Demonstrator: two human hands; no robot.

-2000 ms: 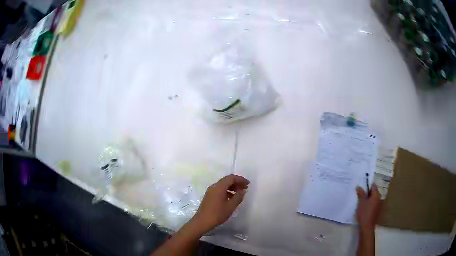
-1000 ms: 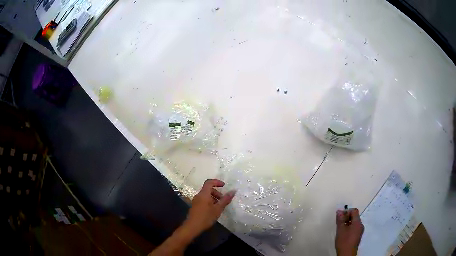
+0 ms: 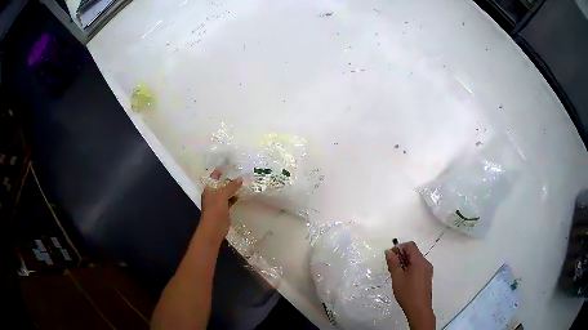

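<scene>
A clear polybag with yellowish-white contents and a dark green mark (image 3: 274,169) lies near the table's left edge. My left hand (image 3: 221,188) is on its near left end, fingers closed on the plastic. A second clear bag of whitish contents (image 3: 351,274) lies nearer to me, between my hands. My right hand (image 3: 411,267) holds a thin dark pen (image 3: 395,243) just right of that bag. A third clear bag with a green mark (image 3: 470,193) lies farther right on the table.
The white table (image 3: 309,71) carries clipped paper sheets (image 3: 487,303) at the lower right. Flat loose plastic film (image 3: 254,254) lies along its near left edge. A small yellowish item (image 3: 142,98) sits near the left edge. A purple object (image 3: 44,51) is beyond it. A dark bundle (image 3: 576,248) is at the far right.
The view has swung left and down. My left hand has moved from beside the nearest bag to the green-marked bag at the left and taken hold of it. My right hand has moved left, away from the papers.
</scene>
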